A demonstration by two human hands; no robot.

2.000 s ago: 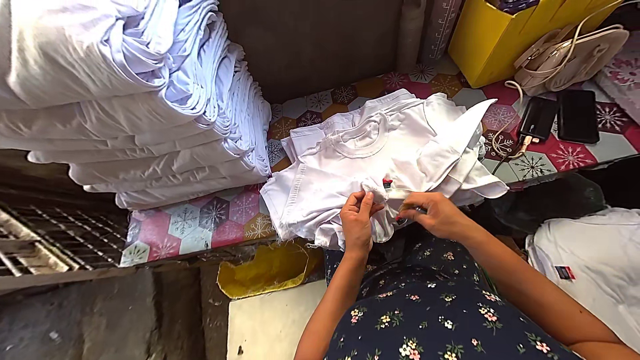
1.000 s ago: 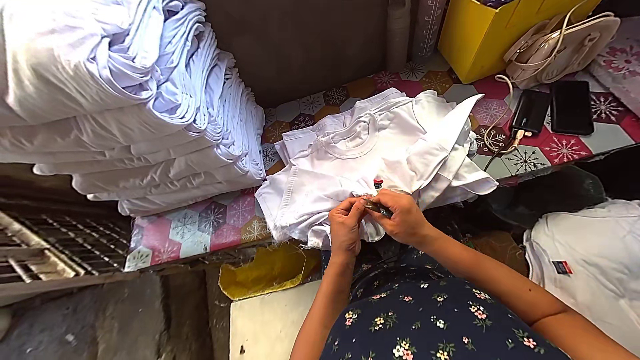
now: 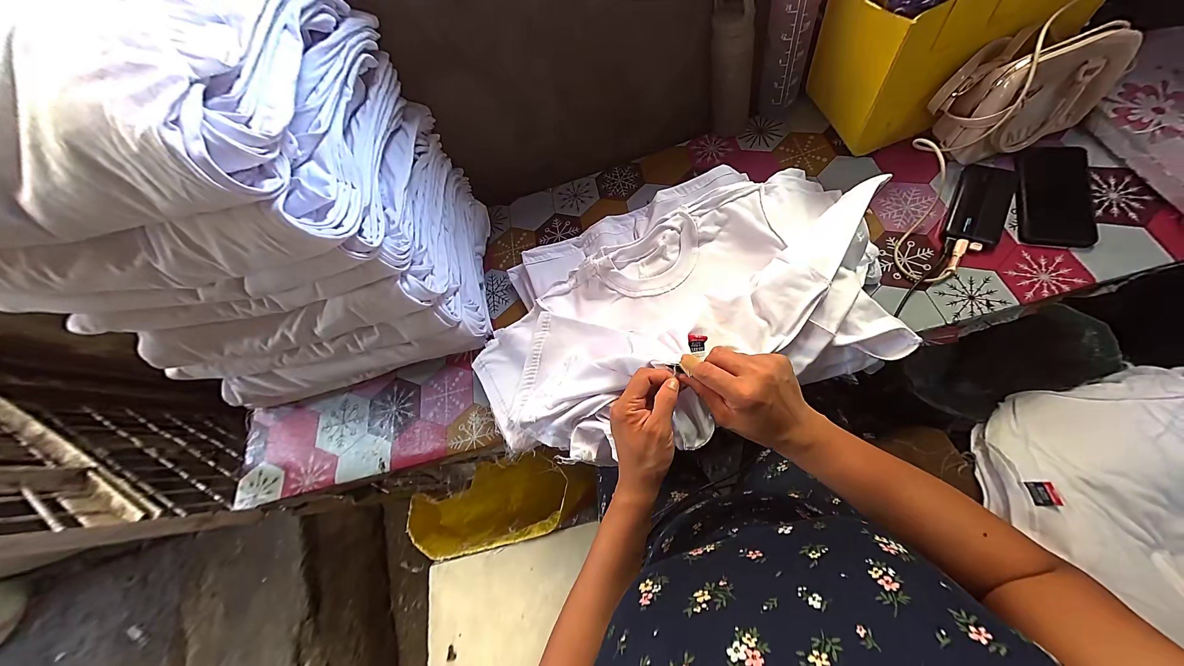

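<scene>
A white T-shirt (image 3: 731, 277) lies on a loose pile of white shirts, its ribbed collar (image 3: 652, 264) facing away from me. A small black and red label (image 3: 696, 345) shows just beyond my fingertips. My left hand (image 3: 645, 416) pinches a gathered bit of the shirt's fabric. Close against it, my right hand (image 3: 745, 393) has thumb and finger closed at the same spot. Something small and dark shows between the fingertips; whether it is a tool or thread I cannot tell.
A tall stack of folded white shirts (image 3: 324, 231) rises at the left. Behind the pile stands a yellow box (image 3: 879, 74); beige sandals (image 3: 1036, 83), a power bank (image 3: 979, 205) and a black phone (image 3: 1056, 196) lie at the right. Another labelled white shirt (image 3: 1101, 472) is at lower right.
My fingertips have stayed together at the shirt's near part. The dark, narrow thing seen in my right hand one second ago is now mostly hidden.
</scene>
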